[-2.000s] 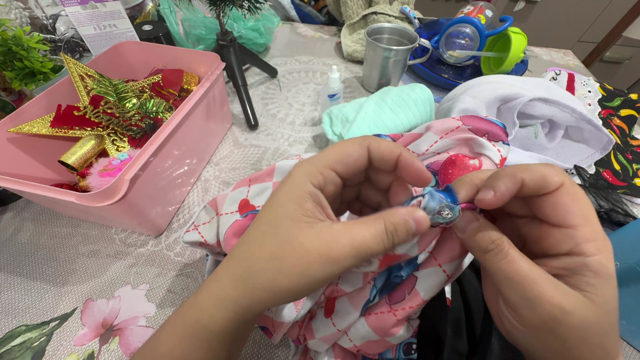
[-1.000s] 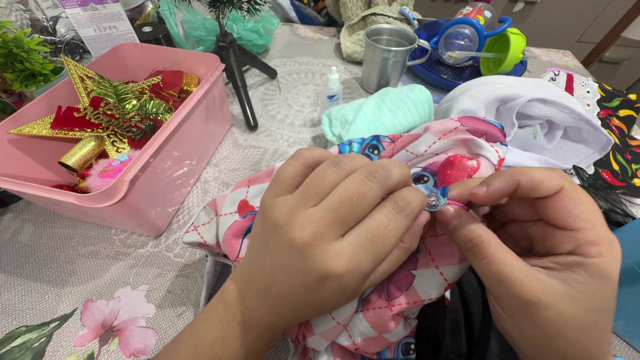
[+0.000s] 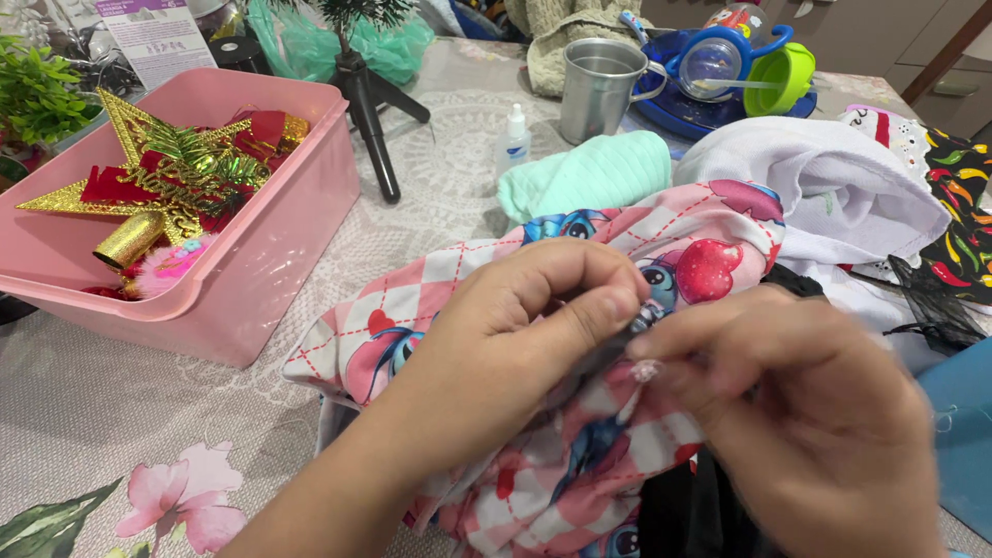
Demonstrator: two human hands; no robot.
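A pink and white checked cloth (image 3: 403,287) printed with hearts and blue cartoon figures lies bunched under both hands. Between thumb and index finger, my left hand (image 3: 542,325) pinches part of it near a small dark shiny piece (image 3: 645,318). Close on the right, my right hand (image 3: 783,387) is blurred, its thumb and fingertips beside a small pale pink piece (image 3: 645,370); whether it grips that piece cannot be told. The undersides of the fingers and the fold of cloth between them are hidden.
A pink plastic bin (image 3: 256,302) of gold and red decorations stands left. Behind the cloth are a rolled mint cloth (image 3: 589,174), a small dropper bottle (image 3: 514,143), a metal mug (image 3: 601,89) and a black tripod stand (image 3: 372,116). White cloth (image 3: 814,178) lies right, near a blue tray (image 3: 659,112).
My left hand covered more of the cloth one second ago; its thumb now shows, pinched against the index finger. My right hand has shifted slightly and is blurred.
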